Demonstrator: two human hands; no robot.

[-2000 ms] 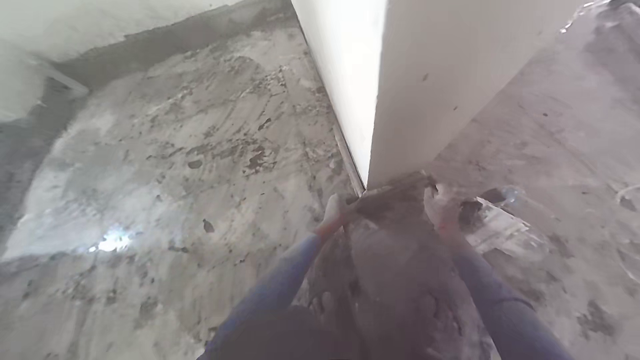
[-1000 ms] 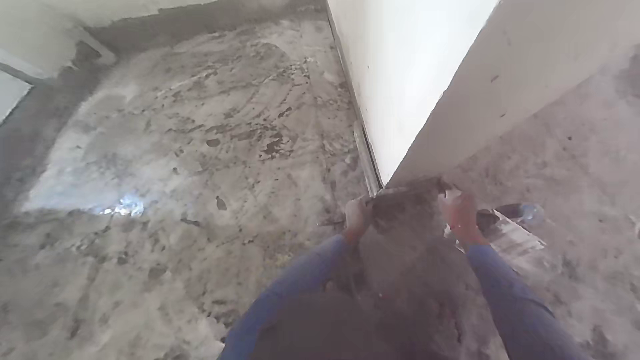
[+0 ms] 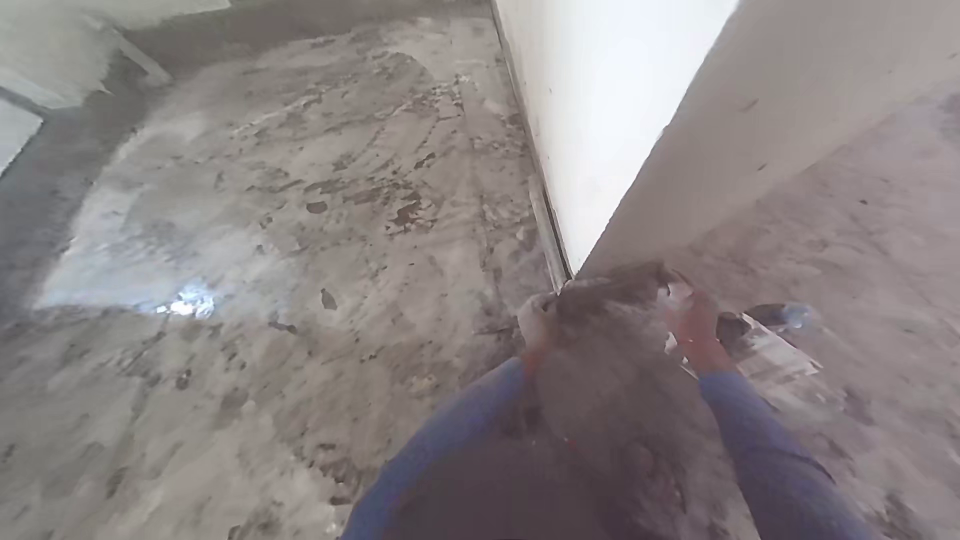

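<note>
My left hand (image 3: 537, 321) is at the left end of a dark flat strip (image 3: 611, 291) lying across the foot of the white wall's corner (image 3: 581, 266). At the strip's right end is my right hand (image 3: 688, 306), its fingers curled around that end. Both hands seem to grip the strip, though blur hides the fingers and the material cannot be told. Just right of my right wrist, a flat trowel-like tool (image 3: 780, 349) with a pale, smeared blade and a dark handle lies on the floor.
A narrow strip (image 3: 550, 240) runs along the base of the wall's left face. Rough, stained concrete floor (image 3: 360, 300) spreads to the left, with a bright glare spot. Unpainted grey bands edge the far walls (image 3: 195, 34). More floor (image 3: 862, 225) lies right of the corner.
The view has shifted somewhat. Both hands stay at the ends of the dark strip by the wall corner, with no other plain change.
</note>
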